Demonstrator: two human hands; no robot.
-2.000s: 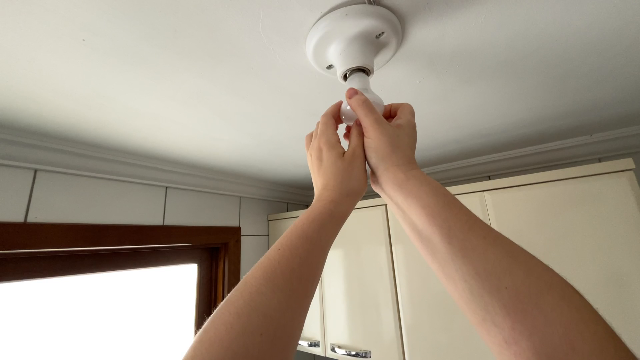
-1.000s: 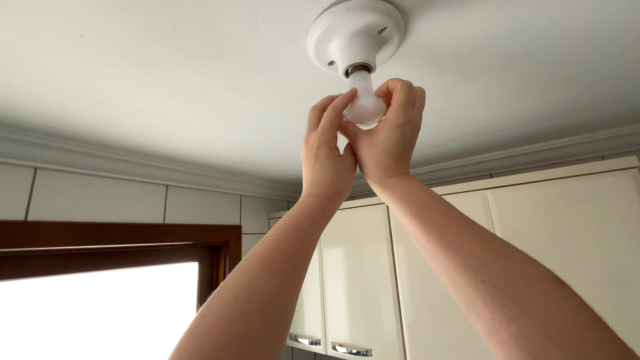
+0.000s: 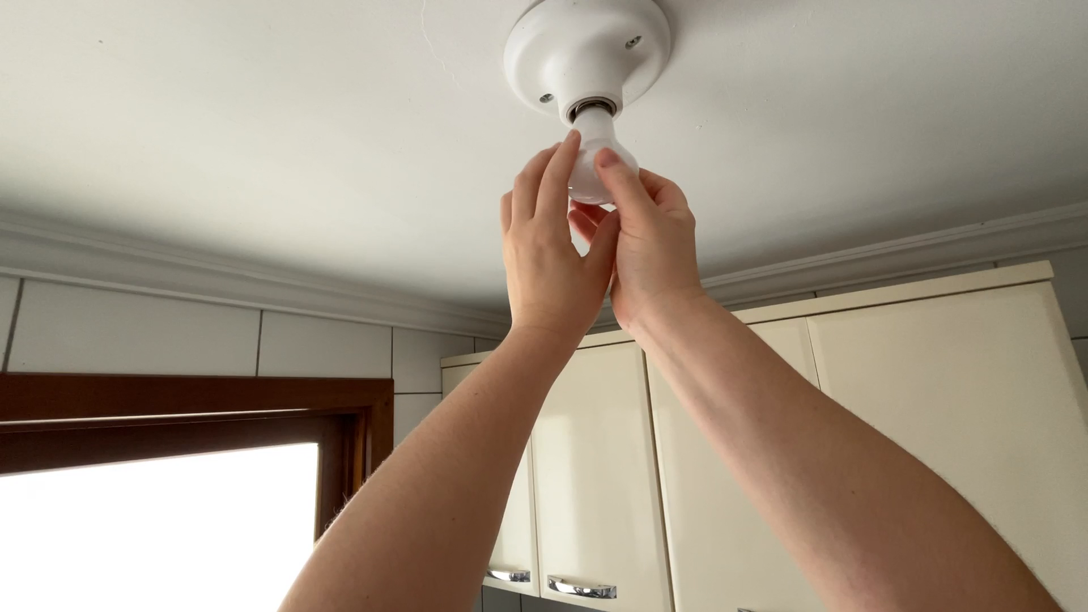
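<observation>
A frosted white light bulb hangs upright, neck up, at the mouth of a white ceiling lamp holder. The metal rim of the socket shows around the bulb's neck; its base is hidden inside. My right hand grips the bulb from the right, thumb on the front of the glass, other fingers behind and below. On the other side, my left hand has its fingertips against the bulb's left side, its thumb near my right palm. Two screws show in the holder's round base.
The white ceiling surrounds the holder. Cream wall cabinets with chrome handles stand behind my forearms. At lower left is a bright window in a dark wooden frame, below white wall tiles and a ceiling moulding.
My right thumb has moved from the bulb's right side onto its front. The fingers of both hands have shifted around the glass, while the bulb stays at the socket.
</observation>
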